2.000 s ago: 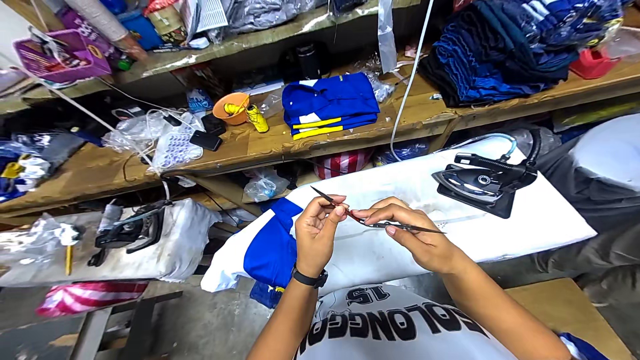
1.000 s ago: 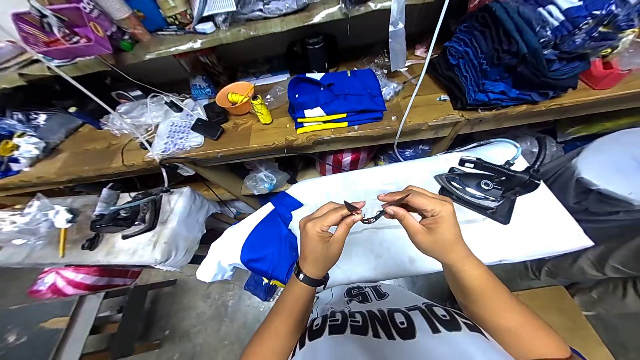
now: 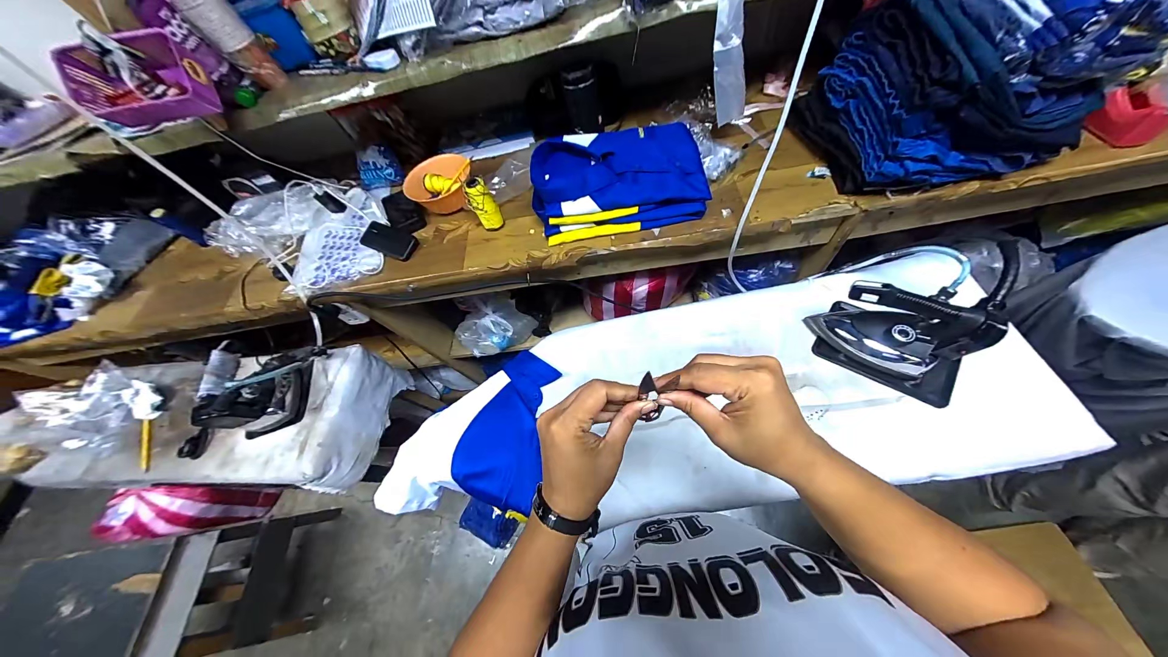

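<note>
Above the white-covered ironing board [image 3: 730,333], my left hand [image 3: 589,438] and my right hand [image 3: 744,411] pinch a small dark metal tool [image 3: 650,401] between thumbs and fingers. It has pointed dark blades and looks like small thread snips; a small pale bit shows at its middle. The fingertips partly hide it. A blue and white garment [image 3: 497,438] hangs over the board's left end, beside my left hand. To the right of my right hand, a black steam iron [image 3: 899,338] rests on a dark pad.
Behind the board runs a wooden bench [image 3: 465,260] with folded blue garments [image 3: 620,178], an orange bowl [image 3: 438,182], a yellow thread spool [image 3: 484,205] and a stack of dark blue clothes [image 3: 940,100]. Another iron [image 3: 265,392] sits at left. A seated person's leg [image 3: 1086,338] is at right.
The tool's blades were spread wide between my hands two seconds ago; they now point upward close together. My hands have drawn nearer each other.
</note>
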